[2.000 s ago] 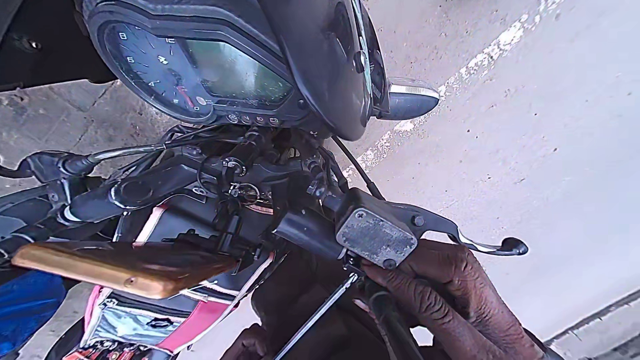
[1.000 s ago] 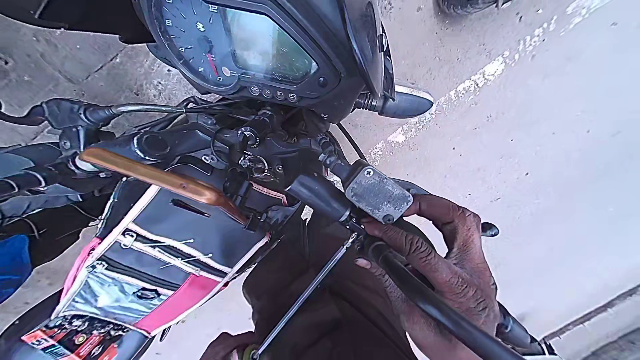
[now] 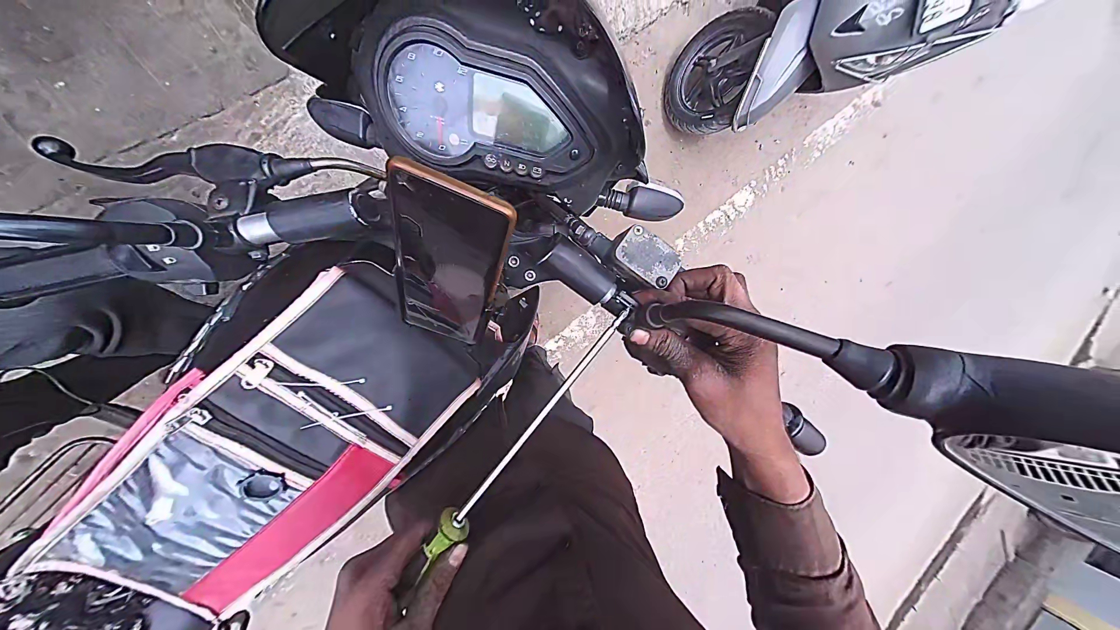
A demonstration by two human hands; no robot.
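Note:
My left hand (image 3: 398, 573) grips the green handle of a long screwdriver (image 3: 542, 418) at the lower middle. The screwdriver's steel shaft slants up and right, and its tip meets the clamp (image 3: 619, 302) on a motorcycle's handlebar, beside the mirror stem (image 3: 752, 325). My right hand (image 3: 713, 337) is closed around the base of that stem and the clamp, just below the grey brake fluid reservoir (image 3: 647, 256). What the fingertips press on behind the stem is hidden.
A phone (image 3: 451, 254) in an orange-edged case stands over the tank bag (image 3: 350, 324). The instrument cluster (image 3: 477, 105) lies above. A mirror (image 3: 1041, 472) juts out at the right, and the clutch lever (image 3: 131, 162) at the left. Another two-wheeler (image 3: 814, 52) stands at the top right.
The view has shifted widely. The screwdriver's green handle and my left hand show more fully now. The phone, edge-on earlier, now shows its dark screen. The screwdriver tip stays at the clamp.

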